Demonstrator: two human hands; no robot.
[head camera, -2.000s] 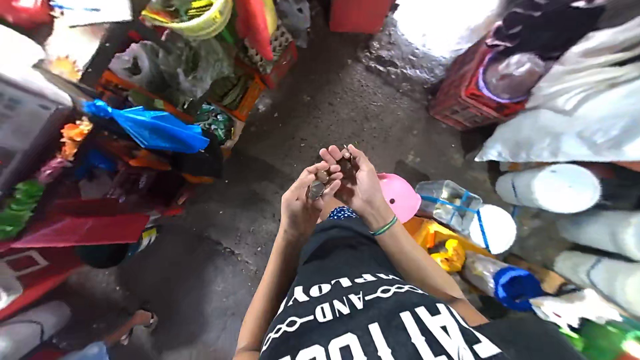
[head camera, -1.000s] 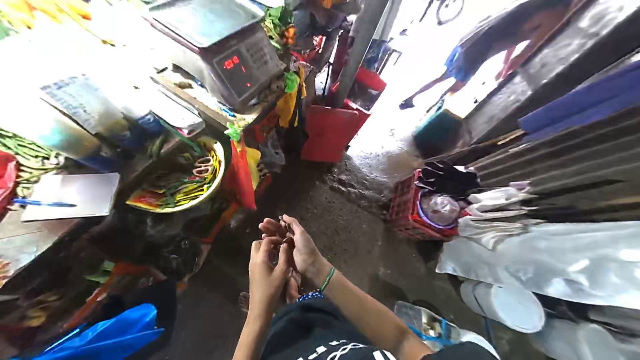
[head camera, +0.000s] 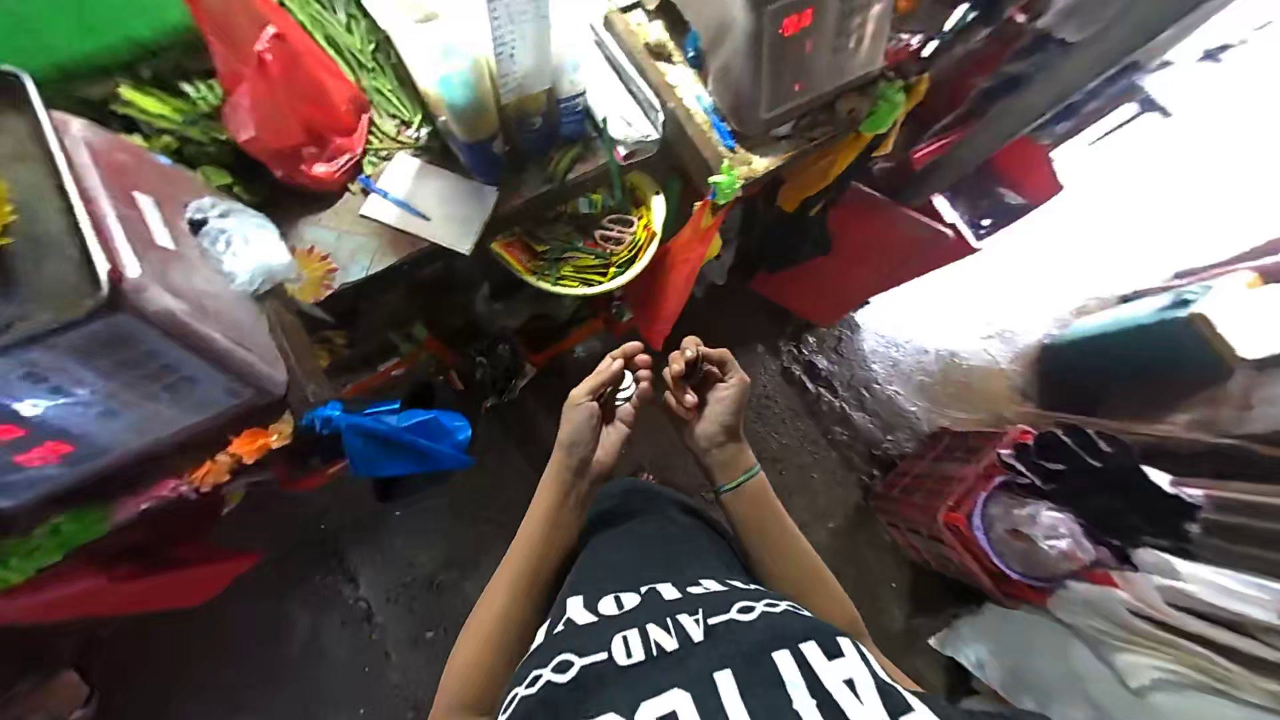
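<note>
Just above my dark printed shirt, at the middle of the head view, both hands are held up, a little apart. My left hand (head camera: 600, 410) is curled around several silvery coins (head camera: 625, 388). My right hand (head camera: 712, 400), with a green band at its wrist, pinches darker coins (head camera: 694, 366) between thumb and fingers; how many it holds cannot be told. A red plastic bag (head camera: 677, 275) hangs just beyond the hands. Behind it a yellow-rimmed basin (head camera: 580, 289) holds packets and pink-handled scissors (head camera: 616, 232).
A notepad (head camera: 430, 203) with a blue pen lies on the stall counter. Scales stand at the left (head camera: 140, 370) and at the top (head camera: 815, 60). A blue plastic bag (head camera: 405, 440) hangs at left. A red crate (head camera: 945, 500) with a black glove (head camera: 1105, 490) stands at right.
My hands were close together over the coins in both earlier frames; now they are apart, coins in each. The view has turned strongly toward the stall counter.
</note>
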